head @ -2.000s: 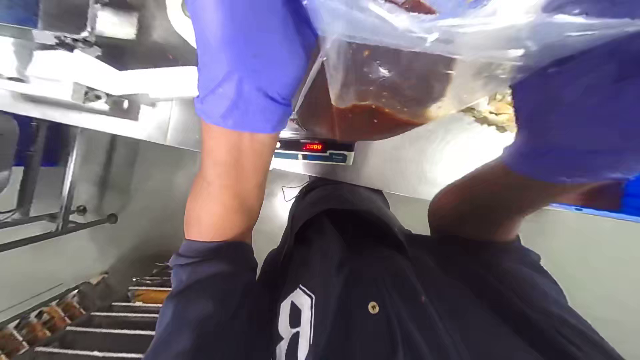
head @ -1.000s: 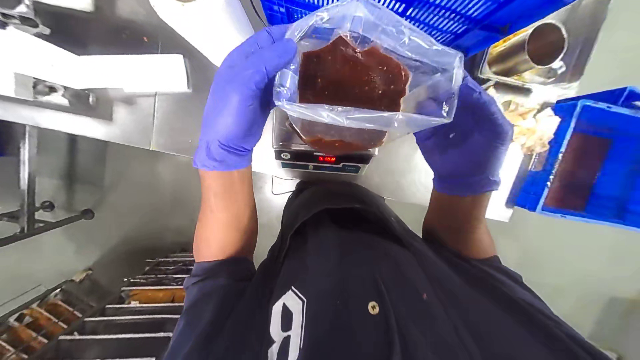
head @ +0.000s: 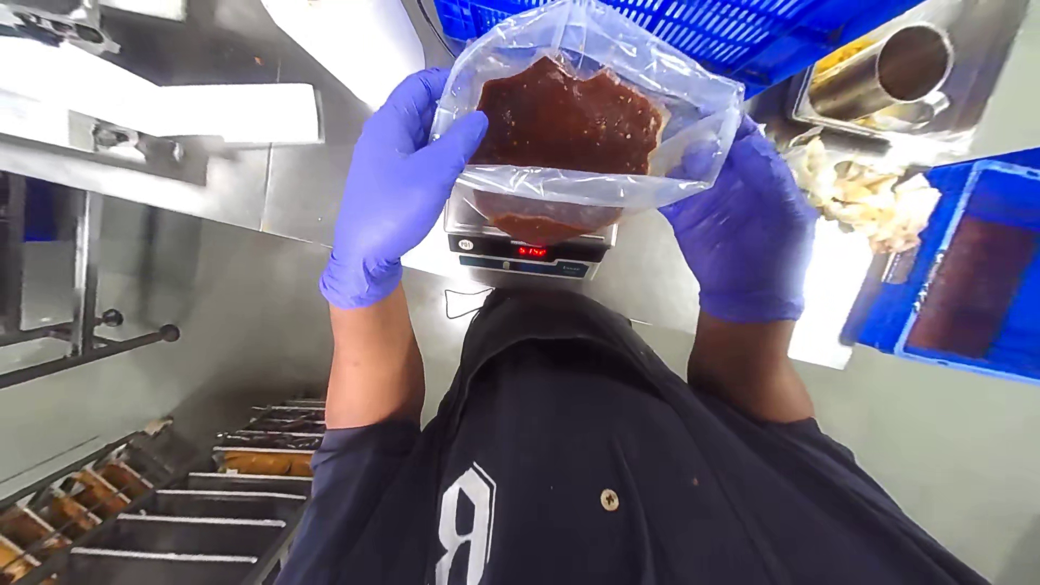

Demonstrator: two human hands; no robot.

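A clear plastic bag [head: 691,154] with a dark red-brown sauce [head: 569,122] in it rests on a digital scale [head: 532,258] with a lit red display. The bag's mouth is spread wide. My left hand [head: 406,171], in a purple glove, grips the bag's left rim, thumb over the edge. My right hand [head: 739,219], gloved alike, is at the bag's right side; its fingers are partly hidden behind the film, and they seem to hold the rim.
Behind the bag is a blue plastic crate [head: 699,32]. To the right are a steel jug [head: 886,73] on a tray, a pile of pale food pieces [head: 865,195] and a blue bin [head: 934,268] holding dark red-brown contents. A rack with trays [head: 187,520] stands at the lower left.
Two seconds ago the bag was held nearer the camera, tilted, over the scale. It has moved down onto the scale, with its mouth now facing up. The view has shifted.
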